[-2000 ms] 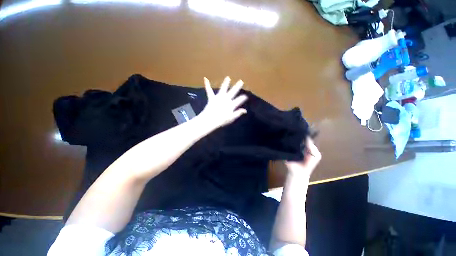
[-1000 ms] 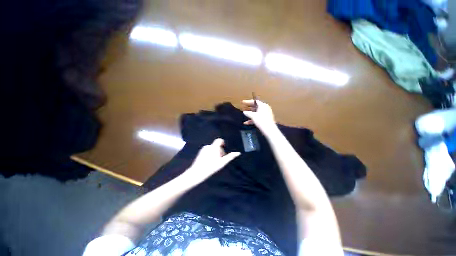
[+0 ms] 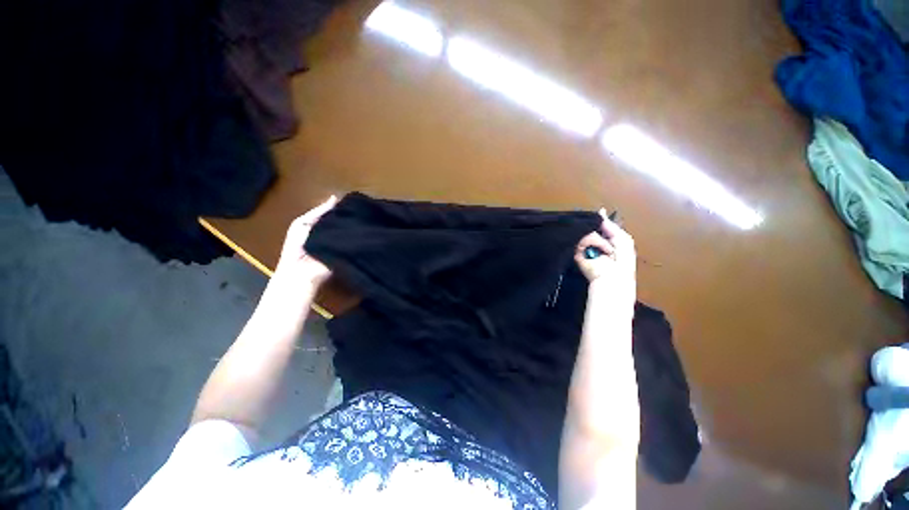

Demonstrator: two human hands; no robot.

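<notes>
The black dress (image 3: 449, 269) lies in front of me, one part of it lifted and stretched between my hands. My left hand (image 3: 311, 244) grips its left end near the table edge. My right hand (image 3: 610, 254) grips the right end of the same stretch. A small dark tool (image 3: 593, 252) shows in my right palm, with a dark tip past the fingers; it looks like thread snips. Pale fine lines, perhaps loose threads, show on the cloth below my right hand. A sleeve (image 3: 666, 398) lies at the right. The label is not visible.
A black and dark brown garment heap (image 3: 130, 110) hangs over the table edge at the upper left. Blue (image 3: 847, 75) and pale green (image 3: 857, 199) garments lie at the right, with white items (image 3: 882, 428) below them. The glossy table (image 3: 478, 139) has a yellowish edge; grey floor shows at left.
My hands have moved apart from around the neckline and now hold the cloth stretched between them. The label has gone from sight. The view has turned left, showing more floor.
</notes>
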